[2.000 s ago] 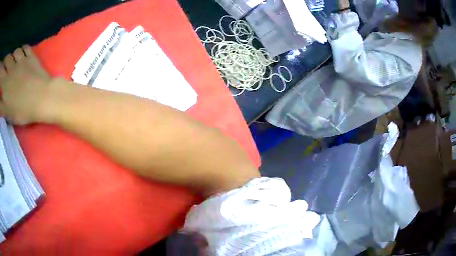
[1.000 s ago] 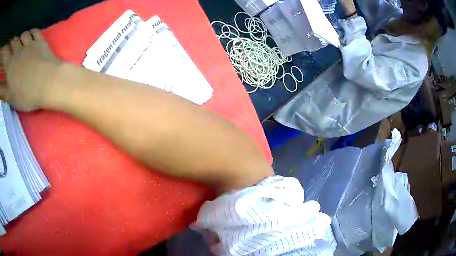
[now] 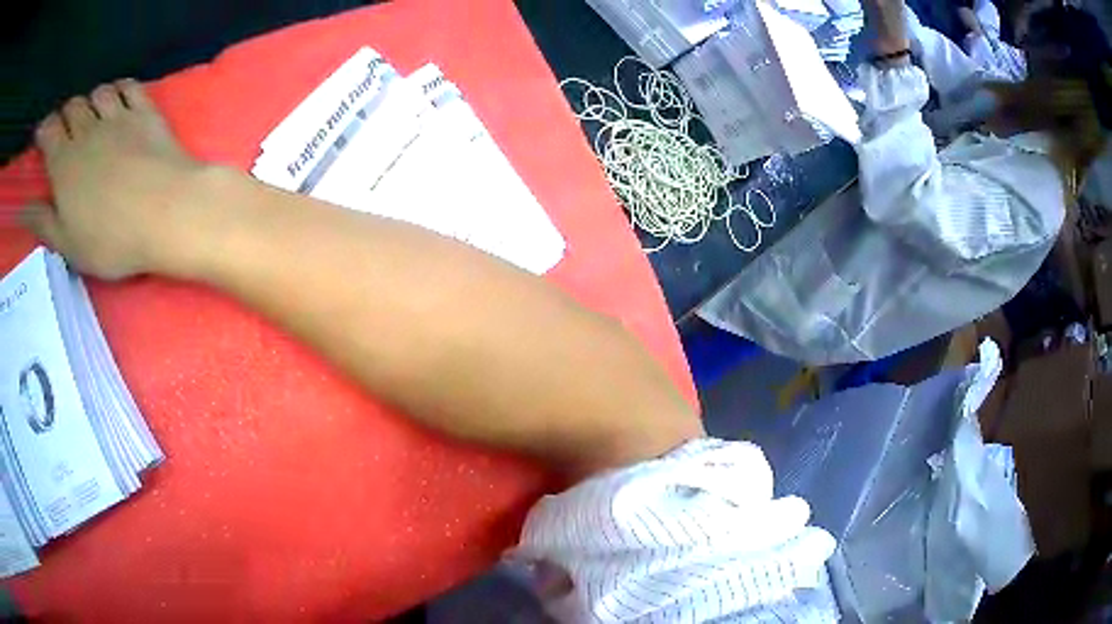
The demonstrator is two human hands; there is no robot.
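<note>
My right hand (image 3: pixel 116 183) is at the upper left, back up, at the far left edge of the red mat (image 3: pixel 305 451). Its fingertips are side by side, a blurred thumb-like part is at the lower left, and what lies under the palm is hidden. Below it, a stack of user manuals (image 3: pixel 55 414) with a ring picture is cut off by the left edge. White text slips (image 3: pixel 427 183) lie fanned on the mat above my bare forearm, which covers part of them. My left hand is not in view.
A heap of pale rubber bands (image 3: pixel 665 171) lies on the dark bench beside the mat. Printed paper blocks (image 3: pixel 756 92) lie beyond it, near another person in a pale smock (image 3: pixel 963 207). A silvery plastic-wrapped package (image 3: pixel 878 488) is at the lower right.
The whole view has shifted, so mat, papers and my right arm sit farther right in the picture. More of the manual stack shows. My right hand stays at nearly the same place over the mat.
</note>
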